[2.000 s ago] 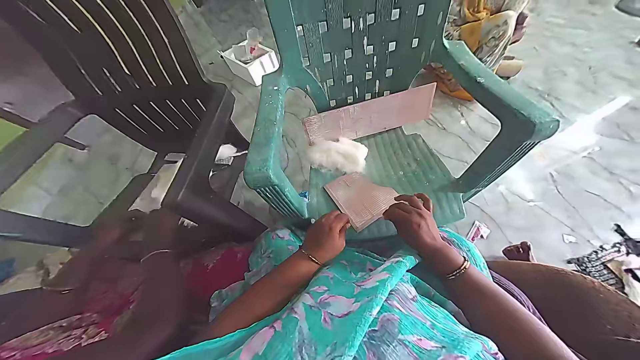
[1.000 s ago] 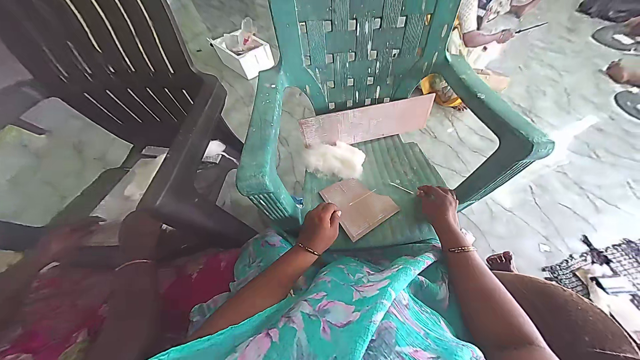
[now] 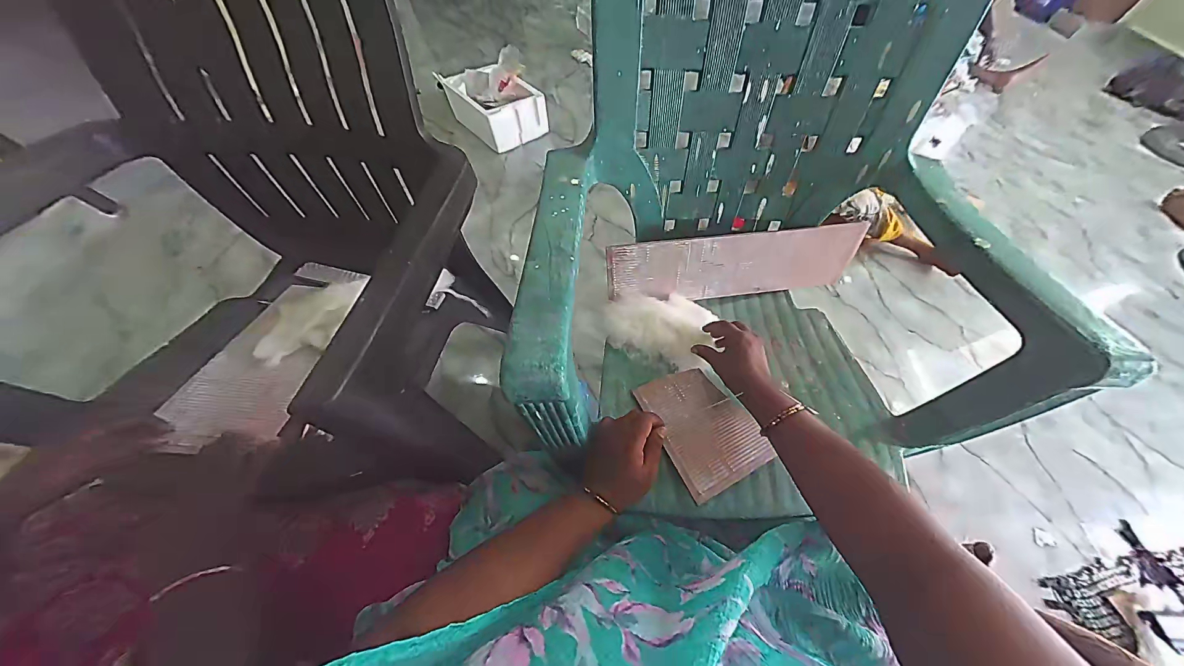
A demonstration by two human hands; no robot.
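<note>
On the seat of a green plastic chair [image 3: 814,370] lies a small ribbed board [image 3: 717,439]. My left hand [image 3: 629,458] is closed at the board's left edge, fingers curled against it; whether it grips the board or a thin piece over it is hard to see. A thin stick or wick [image 3: 728,399] shows on the board near my right wrist. My right hand [image 3: 735,356] reaches to the right side of a white cotton wool clump [image 3: 659,326], thumb and fingers apart. Behind the cotton, a longer pinkish board [image 3: 740,262] leans against the chair back.
A dark plastic chair [image 3: 370,342] stands at the left, with another board [image 3: 231,388] and cotton [image 3: 310,324] on it; a person's blurred arms are below. A white box [image 3: 499,111] is on the marble floor behind. Checked cloth [image 3: 1110,587] lies at lower right.
My right hand has moved from the right side of the small board up and left to the cotton. My left hand stays at the board's left edge.
</note>
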